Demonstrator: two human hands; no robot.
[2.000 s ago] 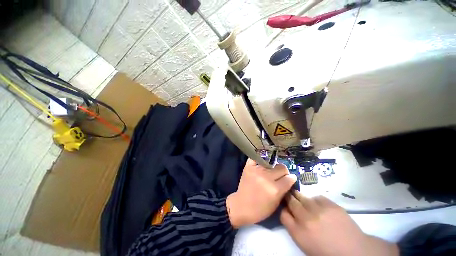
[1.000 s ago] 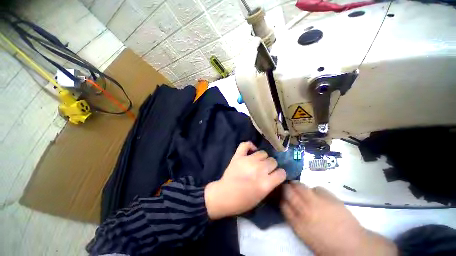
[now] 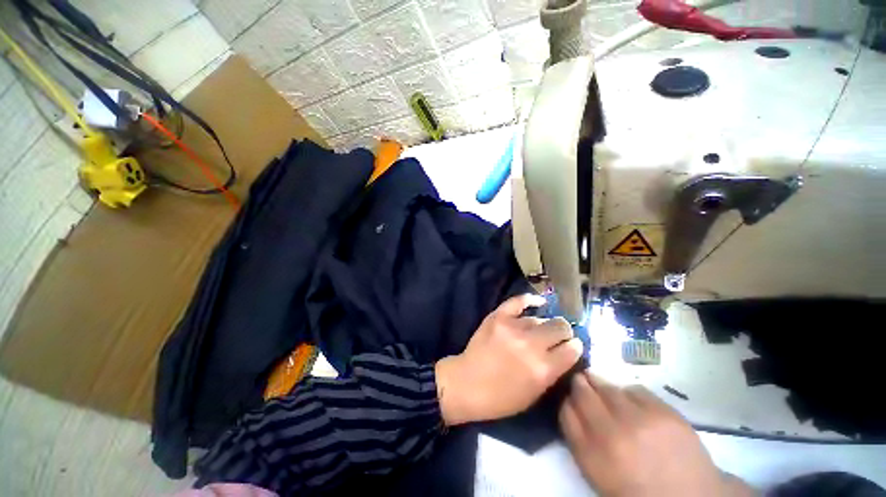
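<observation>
The dark navy garment piece (image 3: 418, 262) lies left of the sewing machine head (image 3: 777, 126), and its edge runs to the bright needle area. My left hand (image 3: 507, 364) presses and pinches the cloth just left of the needle. My right hand (image 3: 636, 437) holds the cloth edge close in front of the needle, its fingertips touching or nearly touching my left fingers. The presser foot and needle are mostly hidden by glare and my fingers. A folded dark garment stack (image 3: 248, 291) lies at the left on the cardboard.
Black cloth (image 3: 797, 359) with ragged edges lies under the machine arm. A blue handle-like object (image 3: 496, 175) and a small yellow-black tool (image 3: 425, 116) are by the wall. Orange cloth (image 3: 289, 371) shows beneath the stack. Cardboard (image 3: 87, 291), cables and a yellow plug (image 3: 114, 177) are at left.
The view has shifted, so the machine appears further right. Both hands have come closer to the needle than one second ago, with the cloth between them, covering the blue-lit patch more.
</observation>
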